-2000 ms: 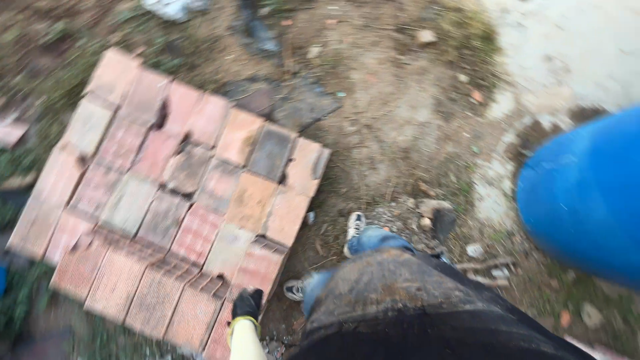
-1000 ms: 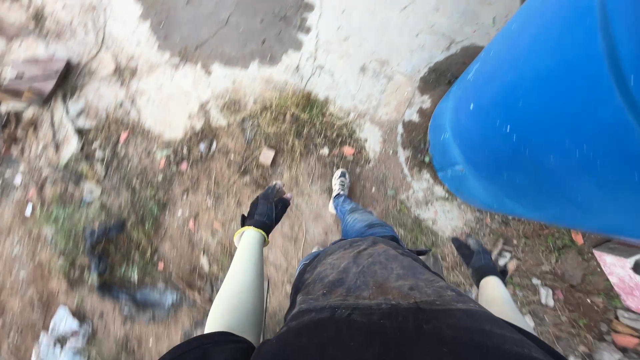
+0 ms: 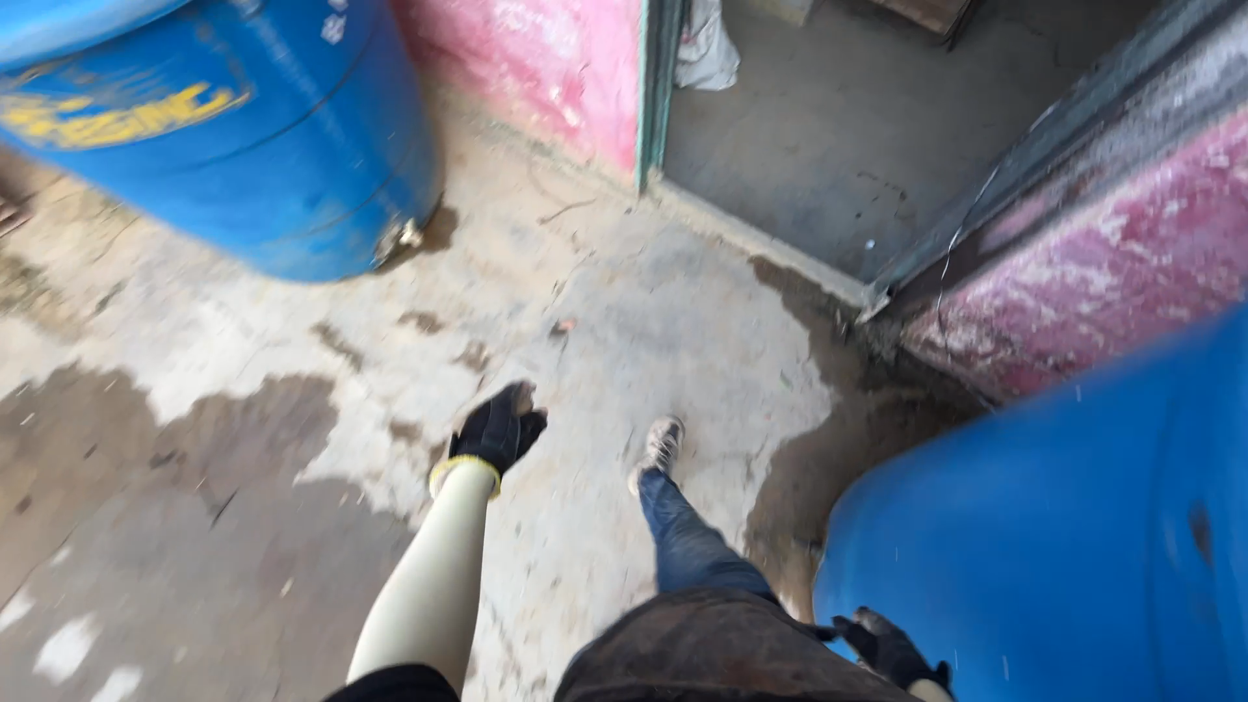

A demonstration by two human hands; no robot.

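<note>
My left hand [image 3: 497, 427], in a dark glove with a yellow cuff and bare fingertips, hangs over the pale concrete floor [image 3: 624, 322], fingers loosely curled, holding nothing that shows. At the lower right my right hand [image 3: 882, 648], in a similar dark glove, is in front of the near blue plastic barrel [image 3: 1053, 517] and beside my dark apron [image 3: 712, 648]; whether it touches the barrel I cannot tell, and nothing shows in it. One sneaker [image 3: 663, 444] is on the concrete between the hands.
A doorway with a low concrete sill [image 3: 760, 239] lies ahead, between pink walls [image 3: 536, 73]. Another blue barrel [image 3: 292, 146] stands at the upper left. Wet patches [image 3: 263, 526] mark the floor on both sides. A thin wire [image 3: 951, 249] hangs by the right door frame, and a white sack [image 3: 707, 49] lies inside.
The view has swung from stacked tiles and bare soil to the doorway. My left hand, at the tile stack two seconds ago, is away from it. My right hand was out of view then.
</note>
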